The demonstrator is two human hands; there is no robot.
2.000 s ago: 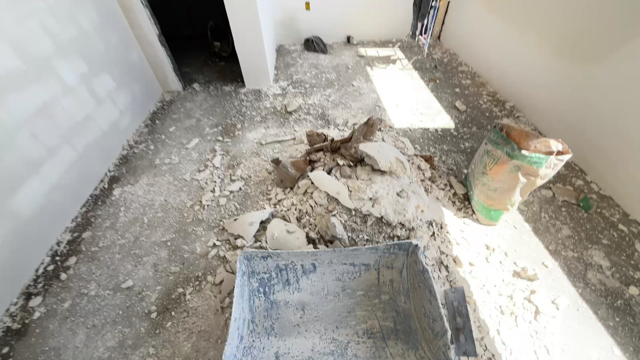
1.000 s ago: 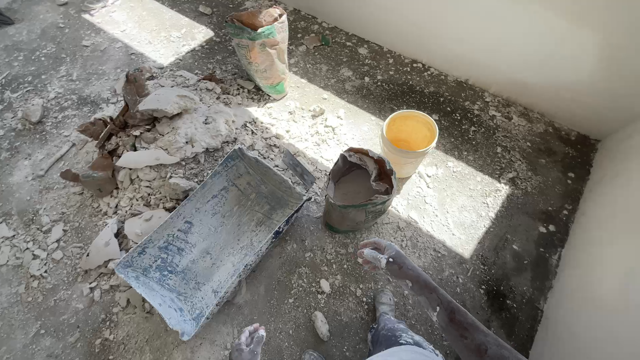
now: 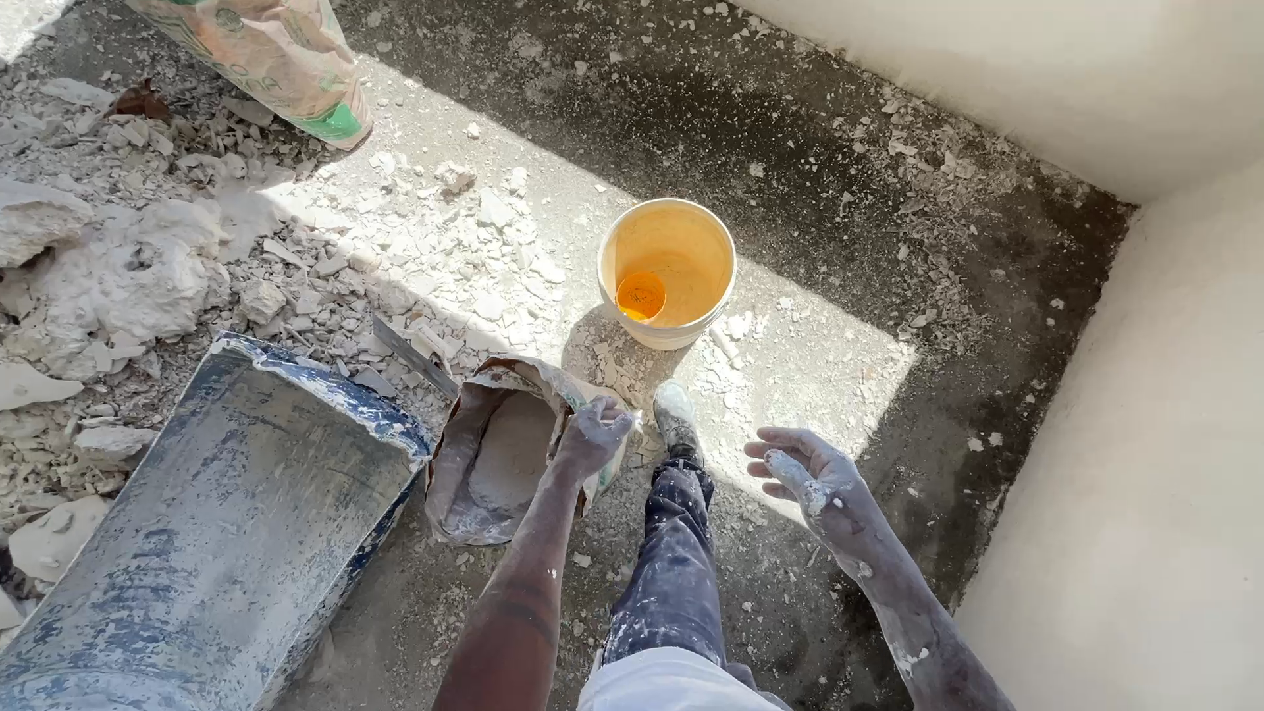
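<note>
My left hand [image 3: 595, 432], dusted white, grips the right rim of an open paper bag [image 3: 449, 494] that holds pale powder [image 3: 512, 454]. My right hand [image 3: 805, 472], caked with white material, hangs over the floor with fingers apart and nothing in it. Beyond the bag and my hands stands a whitish plastic bucket [image 3: 670, 336], with a small orange round area [image 3: 641, 295] low inside. Left of the bag lies a blue, plaster-smeared trough [image 3: 212, 513]. A flat metal blade [image 3: 413, 355] rests between the trough and the bag.
Broken plaster [image 3: 128, 267] and rubble cover the floor at left. Another paper bag [image 3: 286, 64] with a green corner stands at the upper left. White walls [image 3: 1136, 444] meet in a corner at right. My booted foot [image 3: 675, 415] is just below the bucket.
The view has swung right and closer to the bag and bucket. My left hand has moved from near the trough onto the bag's rim. My right hand was beside the bag and is now right of my leg.
</note>
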